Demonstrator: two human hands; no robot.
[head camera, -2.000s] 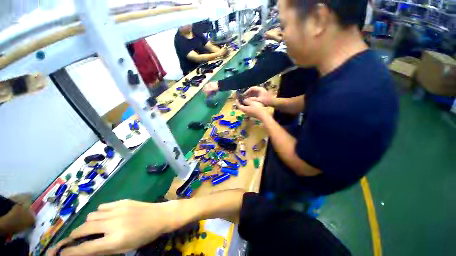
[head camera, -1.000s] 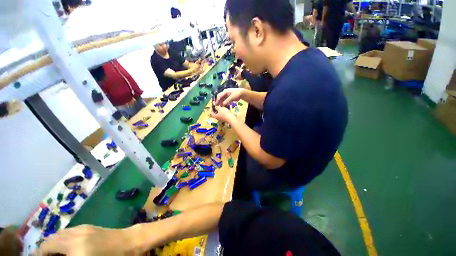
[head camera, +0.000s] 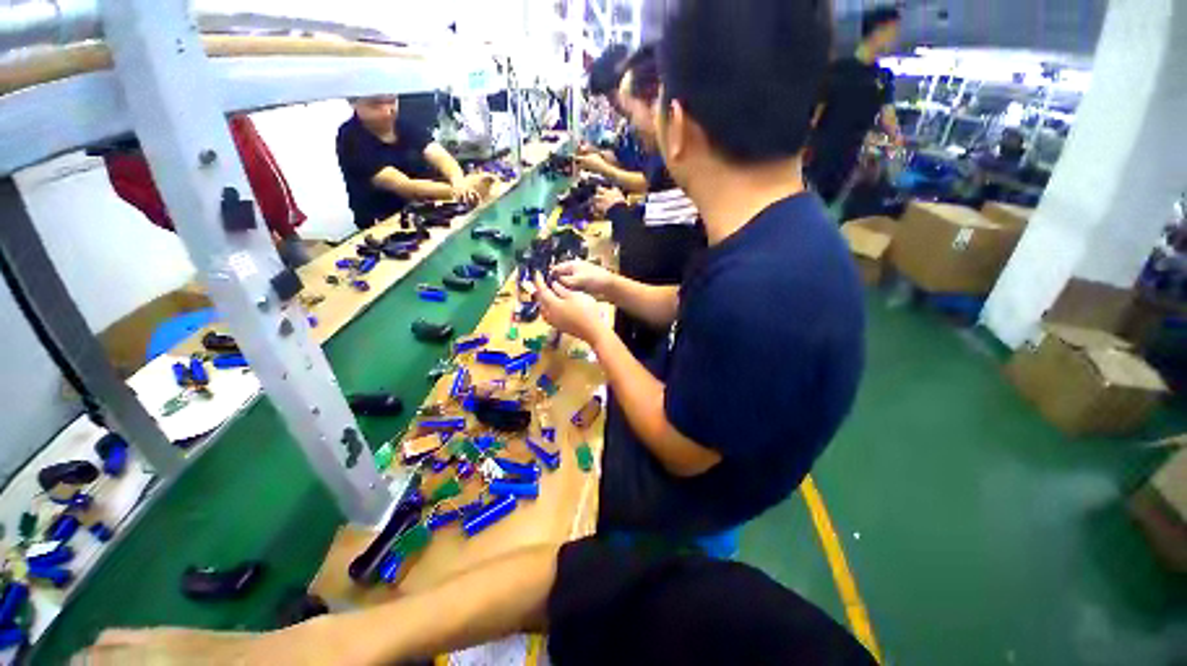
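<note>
My right hand (head camera: 176, 647) is blurred at the bottom left, cut off by the lower edge. Its fingers and anything in them cannot be made out. My bare forearm and black sleeve cross the bottom of the view. My left hand is not in view. Just above my right hand, a black housing (head camera: 221, 580) lies on the green conveyor belt (head camera: 294, 520). More black housings lie further up the belt. Beyond my forearm, blue battery cells (head camera: 491, 515), green circuit boards (head camera: 583, 457) and thin wires lie scattered on the tan bench (head camera: 562, 484). An elongated black part (head camera: 380, 540) lies at their near end.
A white metal post (head camera: 254, 273) stands between me and the belt. A person in a dark shirt (head camera: 768, 338) sits at right, hands over the bench. More people sit along both sides of the belt. Blue cells and black parts lie on the far bench. Cardboard boxes (head camera: 954, 247) stand on the floor.
The view has swung right. My right hand has moved down toward the bottom left edge and is now mostly cut off. The yellow sheet below my forearm is now largely out of view.
</note>
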